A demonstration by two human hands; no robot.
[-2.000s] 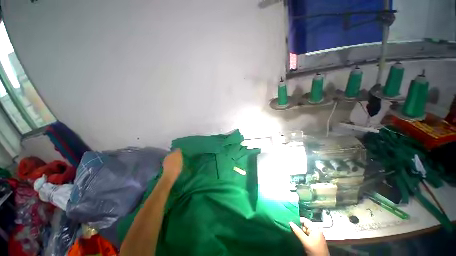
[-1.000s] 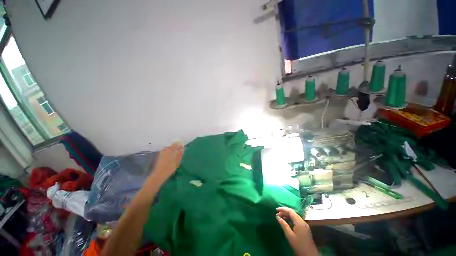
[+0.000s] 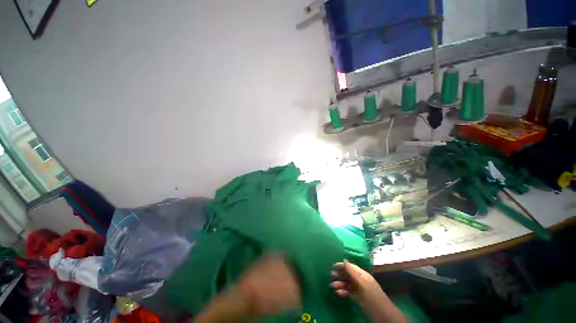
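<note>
A large green garment piece (image 3: 271, 217) lies heaped left of the overlock machine (image 3: 398, 202) and drapes down toward my lap. Yellow print shows at its lower edge. My left hand (image 3: 275, 284) is blurred over the lower part of the cloth; its fingers cannot be made out. My right hand (image 3: 350, 281) is at the cloth's right side, just below the machine, with fingers curled; whether it pinches the fabric is unclear. White lamp glare hides the needle area.
Green thread cones (image 3: 408, 96) stand behind the machine. Green strips (image 3: 464, 173), a slim green tool (image 3: 466, 219) and an orange-red box (image 3: 502, 134) are on the right. A brown bottle (image 3: 542, 94) stands by the wall. A grey plastic bag (image 3: 148, 243) is on the left.
My left hand has moved from the top left of the cloth down toward my lap. The pale labels seen on the cloth no longer show. The view has shifted to the right.
</note>
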